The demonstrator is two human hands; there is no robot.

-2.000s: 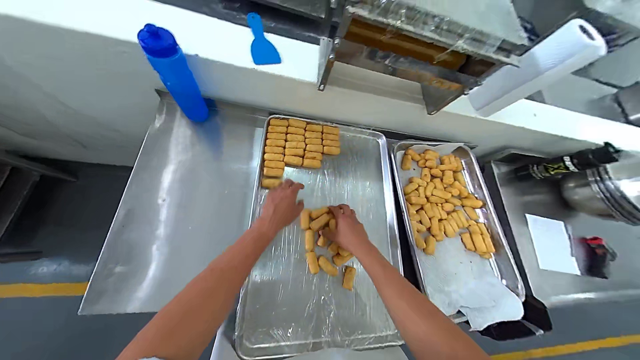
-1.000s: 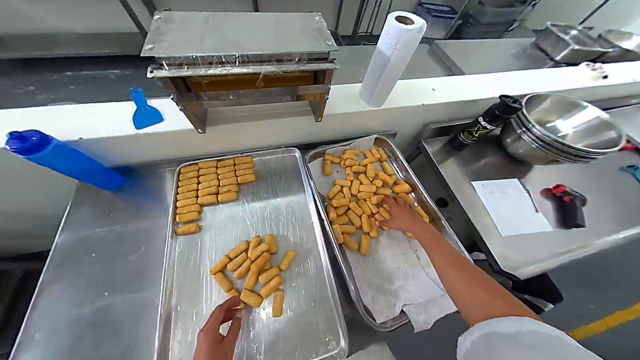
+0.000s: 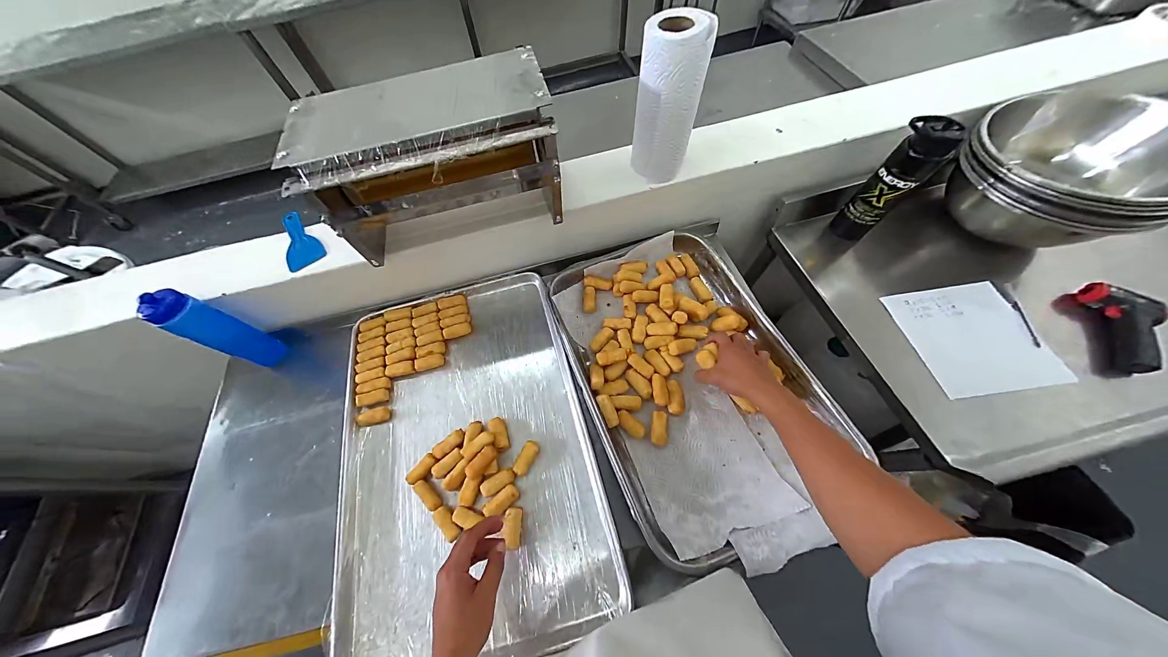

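Observation:
Golden fried rolls lie on two metal sheet trays. On the left tray [image 3: 584,511], rows of rolls [image 3: 412,342] sit side by side in the far left corner, and a loose pile of rolls [image 3: 470,465] lies nearer. My left hand [image 3: 473,579] is at the near edge of that pile, fingertips beside a roll; whether it grips one is unclear. Over the paper-lined right tray [image 3: 826,415], my right hand [image 3: 737,370] has its fingers on a roll [image 3: 707,356] at the right side of a scattered heap of rolls [image 3: 639,347].
A blue bottle [image 3: 214,328] and blue scraper [image 3: 302,245] are at the left. A film-wrapped metal stand [image 3: 424,137] and paper towel roll [image 3: 673,91] stand on the ledge. At right are a black bottle [image 3: 890,187], steel bowls [image 3: 1077,173], paper [image 3: 976,338] and a black-red handheld device [image 3: 1122,324].
Two seconds ago both hands were at the loose pile on the left tray. My right hand has since moved to the right tray's rolls. The view has swung noticeably.

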